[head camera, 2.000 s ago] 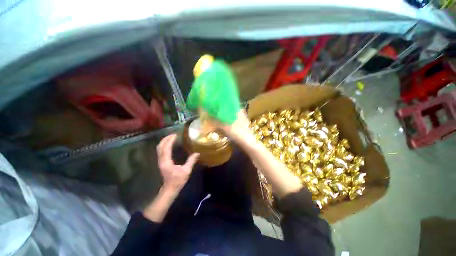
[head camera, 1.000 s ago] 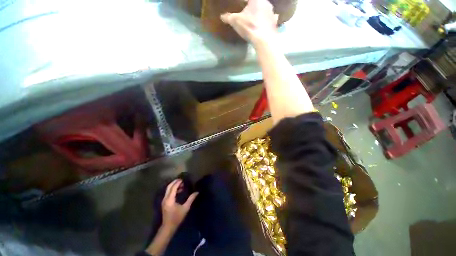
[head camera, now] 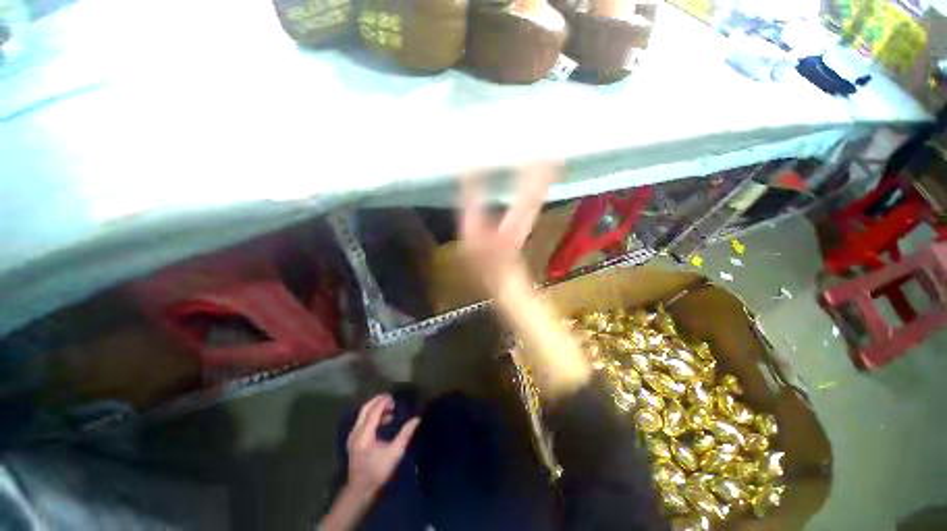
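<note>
Several brown plush bases [head camera: 412, 31] stand in a row at the table's edge, top centre; two at the left carry yellow lettering, and their upper parts are cut off by the frame. My right hand [head camera: 504, 223] is blurred, fingers apart and empty, in front of the table's front edge. My left hand [head camera: 378, 444] is over my lap with fingers apart and slightly curled, holding nothing visible. Loose gold ingot pieces [head camera: 691, 415] fill the open carton [head camera: 805, 441] to the right of my lap; my right sleeve covers part of it.
The table [head camera: 208, 124] has pale sheeting. Slotted metal framing [head camera: 358, 270] and red plastic pieces [head camera: 249, 327] are under it. Red stools [head camera: 893, 296] stand at the right. A pale sack [head camera: 93, 482] lies at the lower left. Dark and yellow items lie at the table's far right.
The green-hatted toy held over my lap two seconds ago is gone from my hands. My right hand reached to the table's bases, then drew back towards me. My left hand stays over my lap.
</note>
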